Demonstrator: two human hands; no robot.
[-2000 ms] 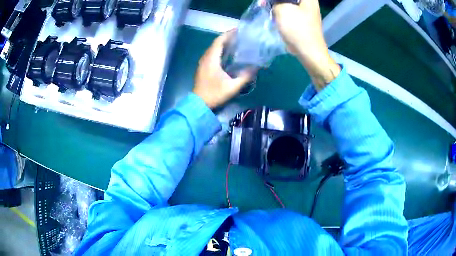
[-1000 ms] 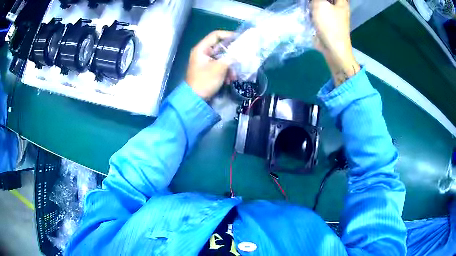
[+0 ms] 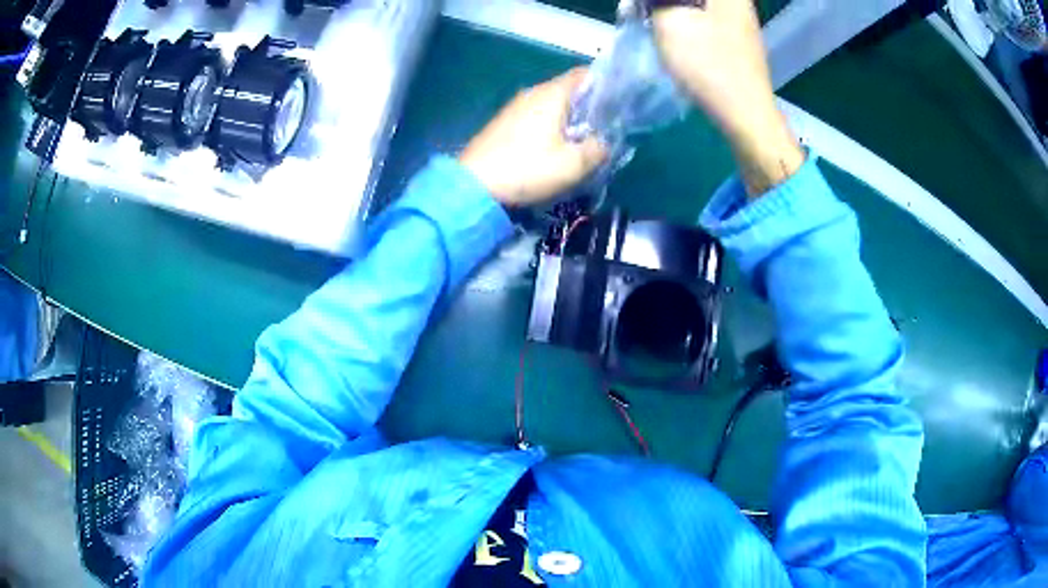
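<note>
A crinkled clear plastic bag (image 3: 632,92) is stretched between my hands at the top centre. My left hand (image 3: 540,144) grips its lower left part. My right hand (image 3: 713,63) grips its upper end near the top edge; something dark shows at those fingers, too cut off to name. The black optical-engine housing (image 3: 632,301) lies on the green bench below the bag, touched by neither hand, its round opening without a lens. Thin red and black wires (image 3: 626,411) trail from it. The screw cup (image 3: 565,214) behind the housing is mostly hidden by my left hand and the bag.
A white lens tray (image 3: 333,172) with rows of black lenses (image 3: 262,109) stands at the upper left. A black cord (image 3: 736,425) lies right of the housing, its dark end near my right sleeve. A perforated crate (image 3: 94,459) with clear bags is at lower left. A pale rail (image 3: 896,207) curves behind.
The bag was spread wide a second ago and is now bunched narrower. My right hand has moved left, and my left hand has moved right, now covering most of the screw cup.
</note>
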